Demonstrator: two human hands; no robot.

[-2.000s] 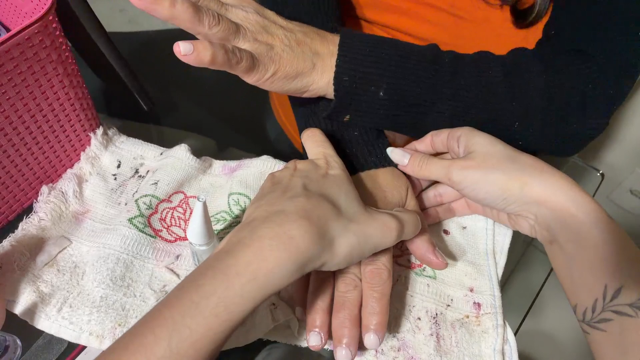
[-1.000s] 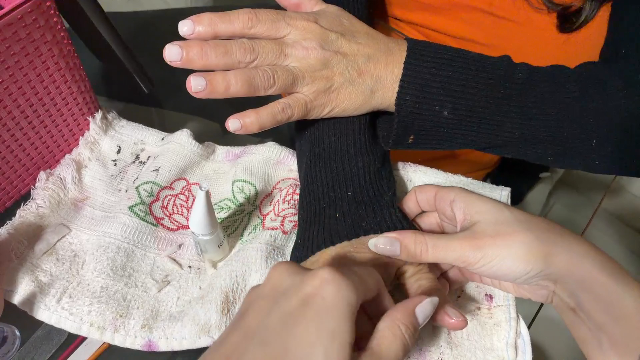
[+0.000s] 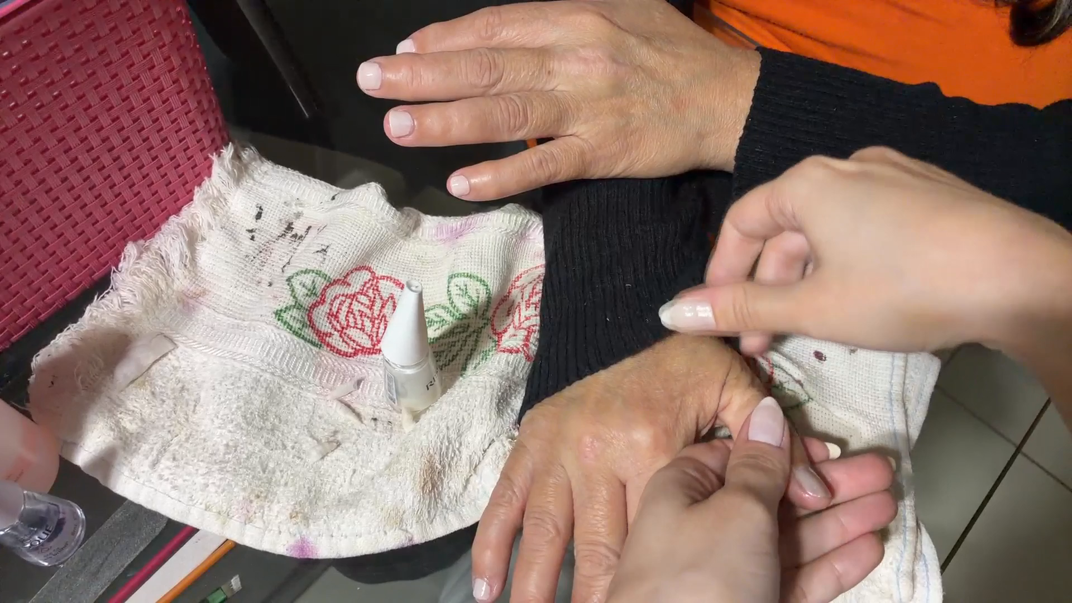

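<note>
My left hand (image 3: 729, 511) comes in from the bottom and holds the thumb of another person's hand (image 3: 586, 444), pinched between my thumb and fingers. That hand lies palm down, partly on a stained white towel (image 3: 276, 452). Above its wrist hovers my right hand (image 3: 871, 251), fingers curled and thumb near the fingertips; nothing can be made out in it. The person's other hand (image 3: 536, 100), with pale polished nails, rests across their black knit sleeve (image 3: 628, 268). A small nail polish bottle (image 3: 409, 360) with a white cap stands upright on the towel, left of the sleeve.
A pink woven plastic basket (image 3: 100, 159) stands at the upper left. At the lower left are a clear bottle (image 3: 42, 528), a grey nail file (image 3: 109, 553) and an orange stick (image 3: 197, 569). Tiled floor (image 3: 997, 469) shows at the right.
My right hand has come away from the person's lower hand and moved up over the sleeve. My left hand has shifted right, to the thumb. The person's lower hand now shows more fully.
</note>
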